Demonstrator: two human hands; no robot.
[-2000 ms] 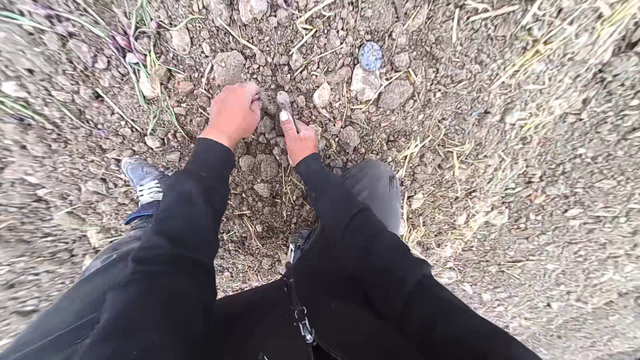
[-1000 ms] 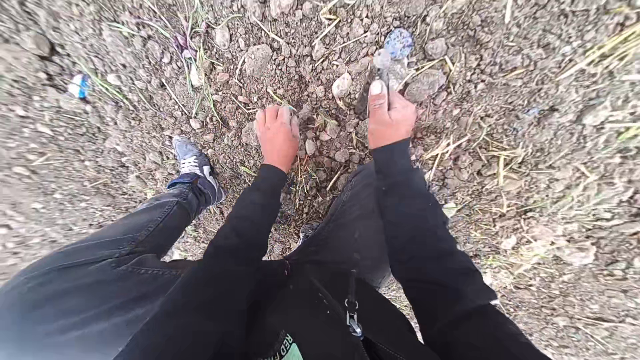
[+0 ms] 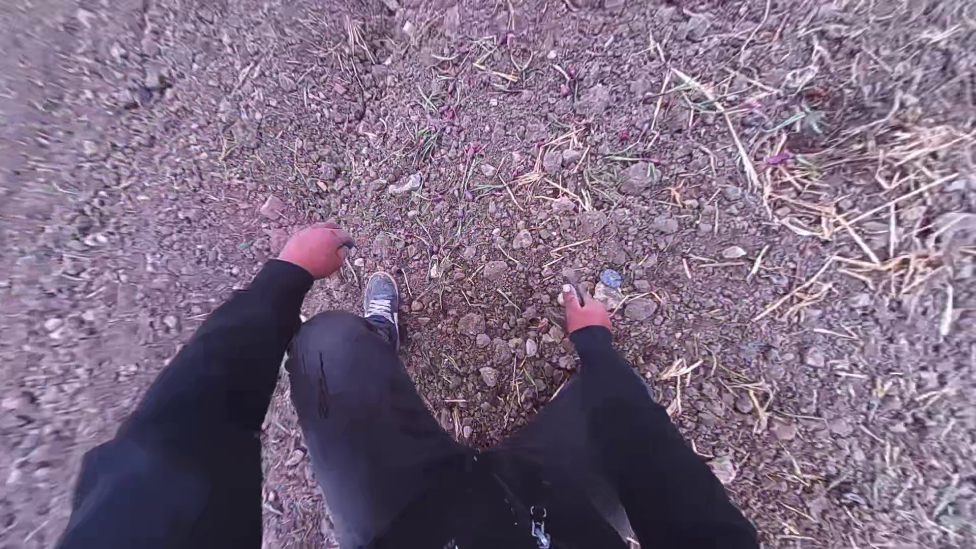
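My left hand [image 3: 316, 250] is over the stony soil at the left, beyond my left knee, its fingers curled; something small and dark shows at the fingertips, too unclear to name. At the right, my right hand [image 3: 585, 311] is closed around a dark, slim tool [image 3: 576, 293] whose kind I cannot tell, thumb laid along it. Just beyond that hand lies a round bluish object [image 3: 611, 278] among pale stones. Small purple-red bulbs with thin green leaves [image 3: 473, 150] are scattered on the ground farther forward.
Dry straw [image 3: 854, 221] is strewn over the soil at the right. Clods and stones [image 3: 471, 324] cover the ground between my legs. My shoe [image 3: 381, 296] stands near my left hand, and a pale stone [image 3: 406, 184] lies ahead.
My hands, together two seconds ago, have moved far apart. My left hand has gone out to the left, past my shoe. The view has shifted widely.
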